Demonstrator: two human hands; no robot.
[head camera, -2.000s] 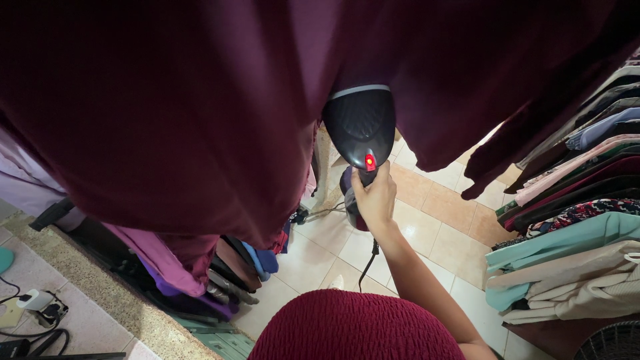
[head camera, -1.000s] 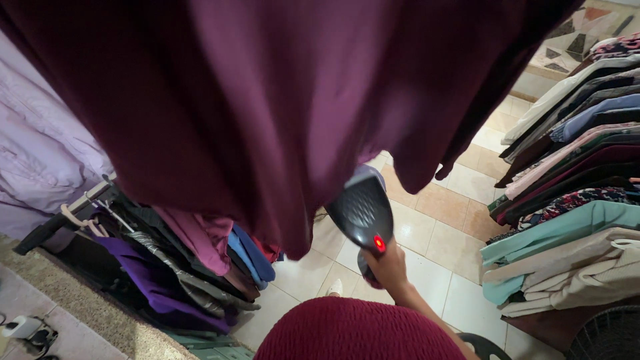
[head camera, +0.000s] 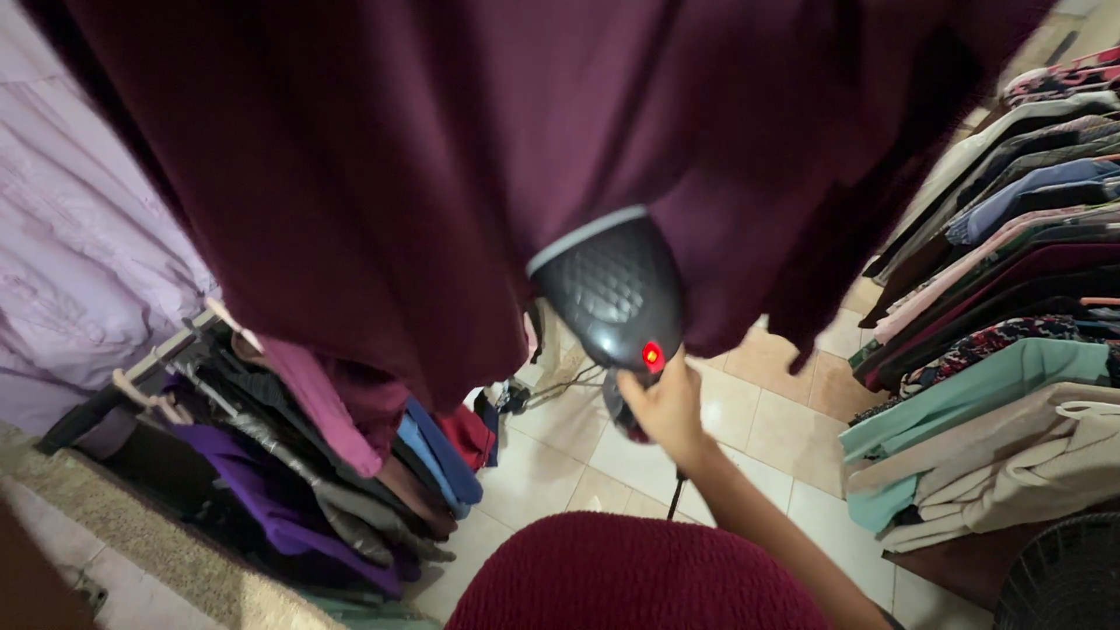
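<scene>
A dark handheld garment steamer (head camera: 612, 289) with a textured back and a lit red light is gripped by my right hand (head camera: 669, 407). Its pale-rimmed head meets the lower part of a hanging maroon garment (head camera: 420, 175), which fills the upper middle of the view. From the steamer's handle a black cord (head camera: 676, 496) runs down. My left hand cannot be made out; a blurred brown shape at the lower left edge is too unclear to name.
Clothes on hangers (head camera: 306, 472) line a rack at the left, beside a stone ledge (head camera: 166, 542). A lilac garment (head camera: 79, 210) hangs behind them. More hung clothes (head camera: 1006, 350) stand at the right, near a dark basket (head camera: 1063, 577). Tiled floor (head camera: 787, 429) lies between.
Since a second ago, my right hand has raised the steamer from the garment's bottom edge to higher against the cloth. The red light is lit throughout.
</scene>
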